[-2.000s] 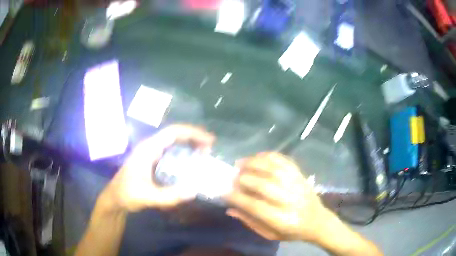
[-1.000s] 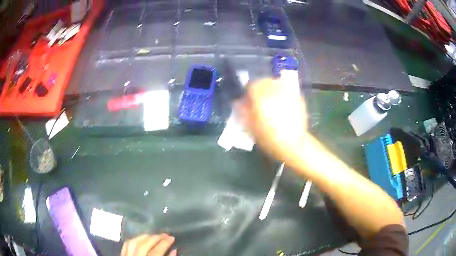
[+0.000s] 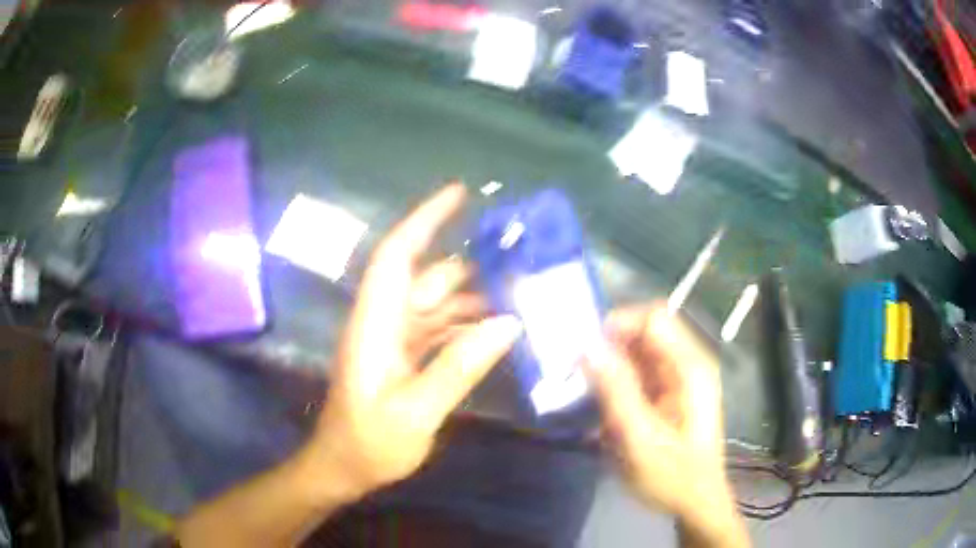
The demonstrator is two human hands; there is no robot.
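A blue phone rear housing with a white label is held at a tilt over the front edge of the green mat, blurred. My right hand grips its lower right side between thumb and fingers. My left hand is at its left side, fingers spread, the thumb tip at the edge of the label. Whether the thumb presses on the housing is too blurred to tell.
The glowing smartphone lies left, with a white paper square beside it. Tweezers, the screwdriver, a blue-yellow box and a white bottle are right. Another blue phone lies at the back.
My right hand has come back from the tray to the front with a blue housing in it. My left hand has risen to the housing. The view has shifted towards the front edge.
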